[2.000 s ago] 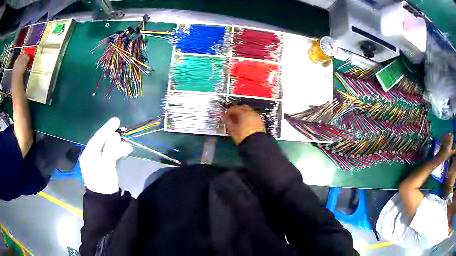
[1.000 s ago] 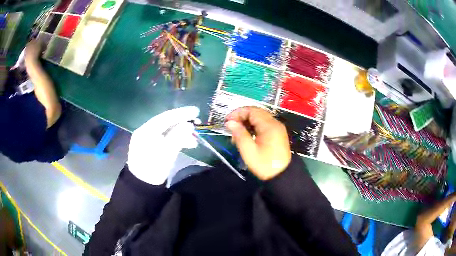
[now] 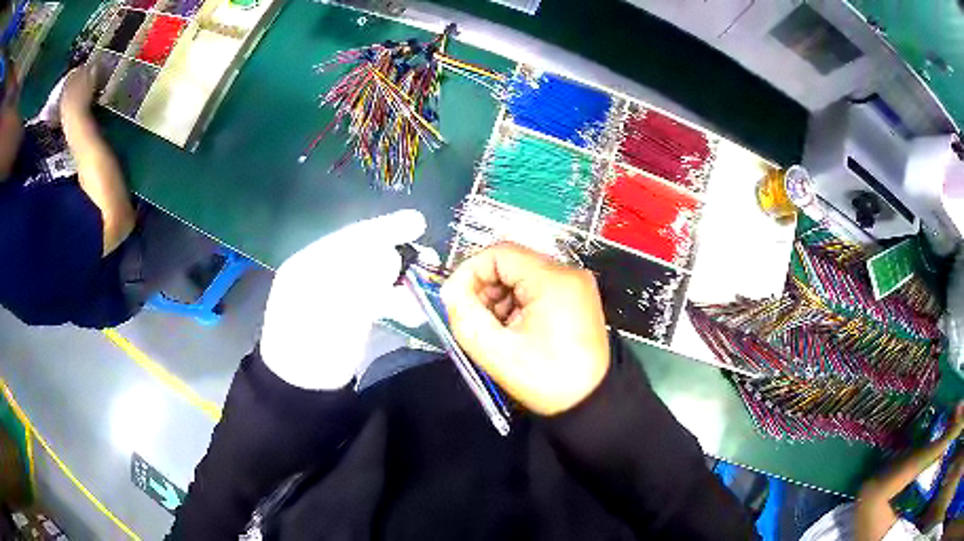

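Observation:
My left hand [image 3: 344, 296], in a white glove, holds a small dark connector housing [image 3: 406, 257] at its fingertips. A wire harness in progress [image 3: 465, 366], a narrow bundle with pale, blue and dark wires, runs from the housing down and to the right. My bare right hand [image 3: 529, 322] is closed on the bundle close to the housing; its fingertips partly hide the wires. Both hands are above the bench's near edge, in front of the divided wire tray [image 3: 604, 169]. My right hand and wrist cover part of the white wires [image 3: 497, 225] and border the black wires [image 3: 638, 290].
A loose harness pile [image 3: 386, 111] lies left of the tray. Stacked harness rows [image 3: 835, 343] lie at the right, near a small amber roll [image 3: 775, 191] and white equipment [image 3: 861, 169]. Coworkers' arms show at the left [image 3: 100, 159] and lower right [image 3: 898, 476]. Another tray [image 3: 201, 74] is upper left.
My right hand has come from the tray's black and white wires to my left hand and now closes around the bundle. The wires, fanned out before, now lie together. The view has turned.

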